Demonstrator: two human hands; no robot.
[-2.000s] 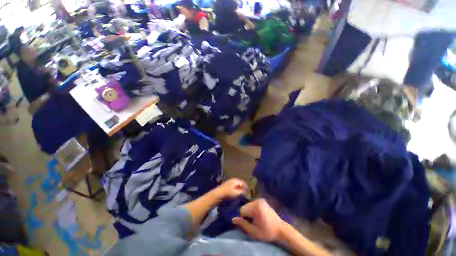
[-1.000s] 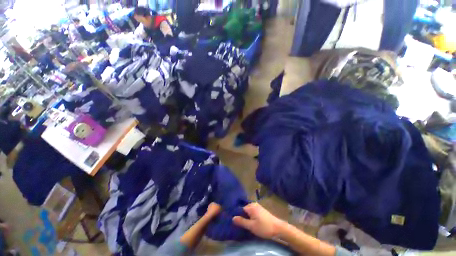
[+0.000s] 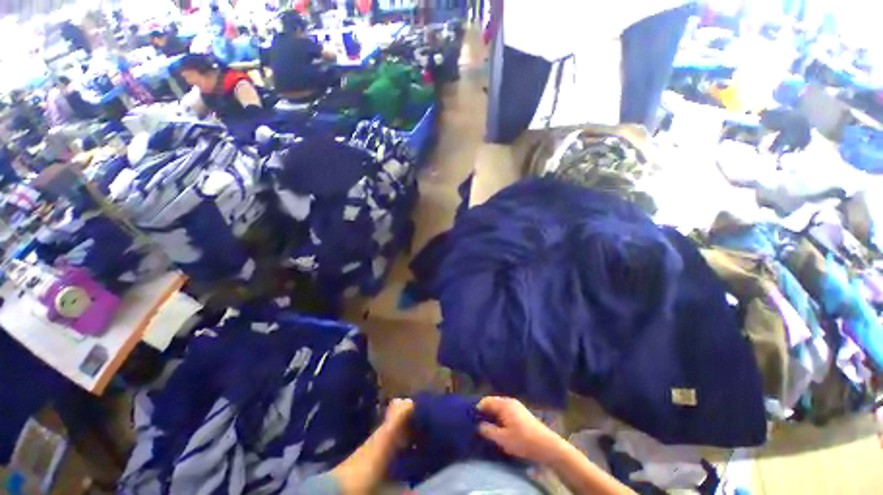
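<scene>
A navy garment (image 3: 443, 435) is held between my two hands at the bottom centre, close to my body. My left hand (image 3: 395, 425) grips its left edge, slightly blurred. My right hand (image 3: 508, 423) grips its upper right edge. A large navy pile (image 3: 600, 290) lies just beyond and to the right, with a small tan label (image 3: 684, 396) on its near side. A navy-and-grey bundle (image 3: 261, 406) is heaped at the lower left in a bin with a blue rim (image 3: 324, 322).
A white table with an orange-brown edge (image 3: 136, 338) and a purple machine part (image 3: 82, 302) stands left. More navy-and-grey heaps (image 3: 334, 203) lie beyond. Green cloth (image 3: 392, 92) and a seated person (image 3: 228, 87) are farther off. Mixed garments (image 3: 804, 290) lie right.
The view has swung right, so the piles sit farther left in the picture. The garment, earlier stretched beside the navy-and-grey bundle, is now gathered between my hands, away from it.
</scene>
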